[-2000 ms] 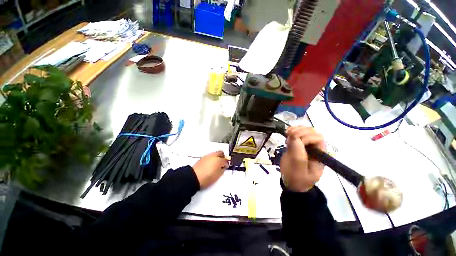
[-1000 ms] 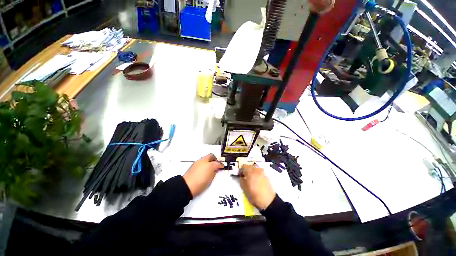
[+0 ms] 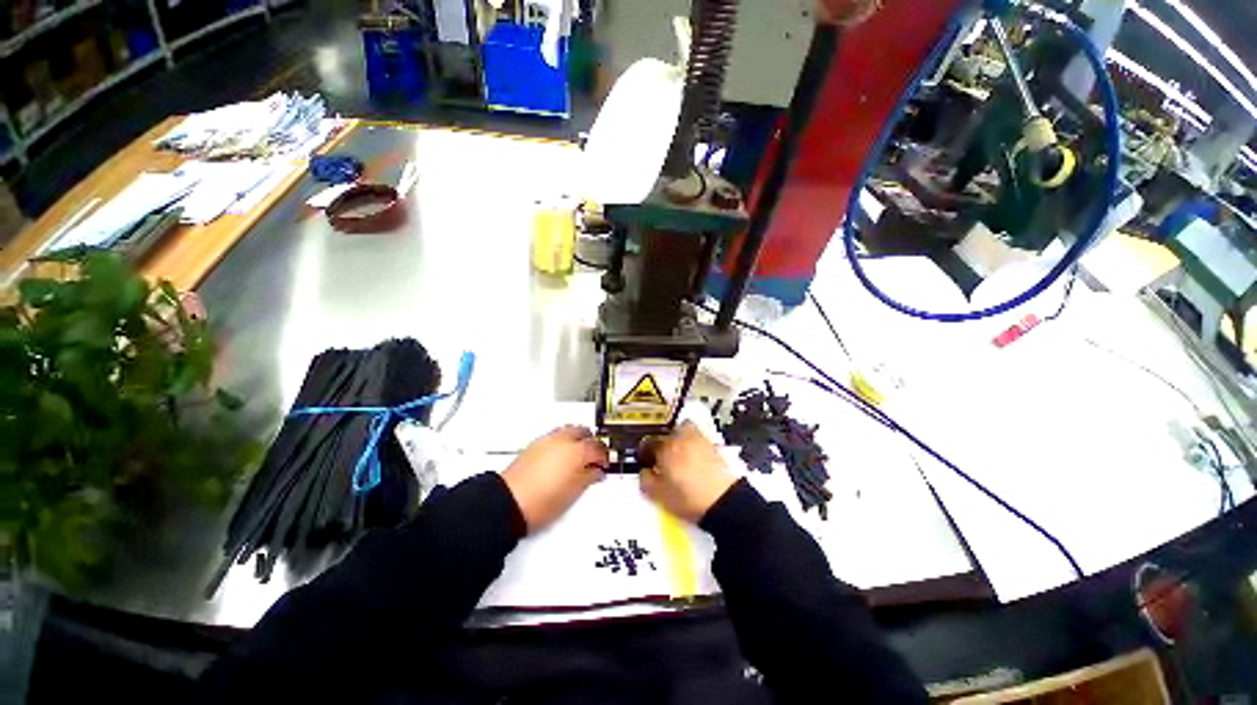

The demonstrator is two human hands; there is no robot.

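Note:
The bench press (image 3: 648,310) stands in front of me, with a yellow triangle warning label on its head. My left hand (image 3: 554,475) is at the left of the press foot, fingertips pinched at a small dark piece. My right hand (image 3: 685,471) is at the right of the foot, fingertips close together at a dark piece. The fingers and the press head partly hide the pieces. Tiny black bits (image 3: 625,556) lie on the white sheet in front. A pile of short black pieces (image 3: 780,448) lies right of the press.
A bundle of black strips (image 3: 331,448), tied with blue cord (image 3: 370,455), lies left. A leafy plant (image 3: 104,413) is at far left. A brown ring (image 3: 365,207) and a yellow container (image 3: 553,240) stand behind. Yellow tape (image 3: 678,554) runs to the front edge. A blue hose (image 3: 851,227) loops at right.
My right hand has left the press lever and come to the press foot. The lever has swung up out of its low position. My left hand stays at the foot. The view has shifted slightly.

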